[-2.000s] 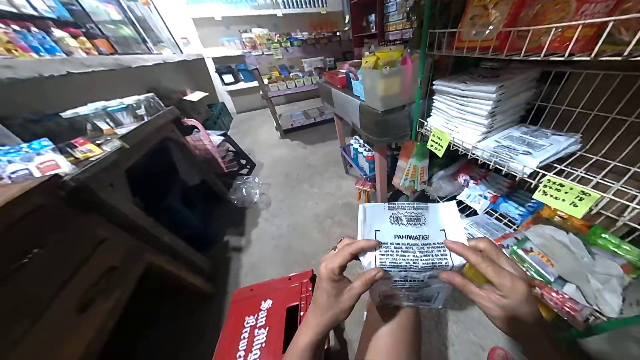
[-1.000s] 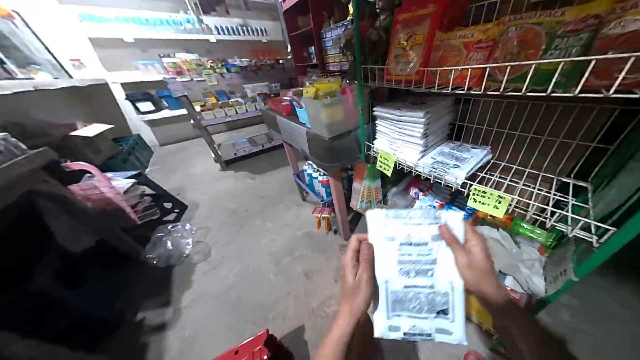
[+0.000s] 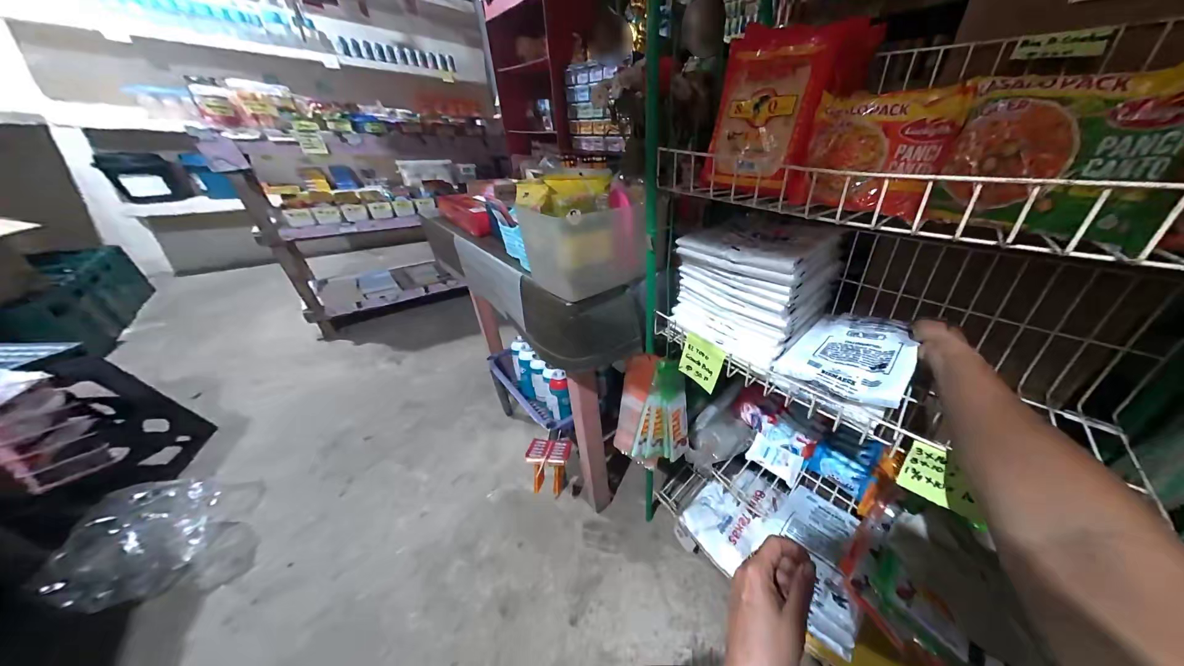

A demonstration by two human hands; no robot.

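My right hand (image 3: 939,338) reaches to the middle shelf of a wire rack and rests at the right edge of a printed white plastic packet (image 3: 851,359); its fingers are partly hidden, so its grip is unclear. The packet lies on a low pile of like packets. Left of it stands a taller stack of white plastic packets (image 3: 749,287). My left hand (image 3: 772,587) is low in the view, fingers curled in with nothing seen in them, in front of printed white bags (image 3: 731,518) on the bottom shelf.
Noodle packs (image 3: 888,148) fill the top wire shelf (image 3: 1045,199). To the rack's left, a dark table (image 3: 518,301) bears a translucent plastic bin (image 3: 583,254). Spray cans (image 3: 555,393) stand beneath. A clear plastic bag (image 3: 139,546) and black crate (image 3: 139,425) are at left.
The white packet that both hands held a second ago has gone from between them. My right hand has moved out to the low pile on the shelf. The view has turned toward the rack.
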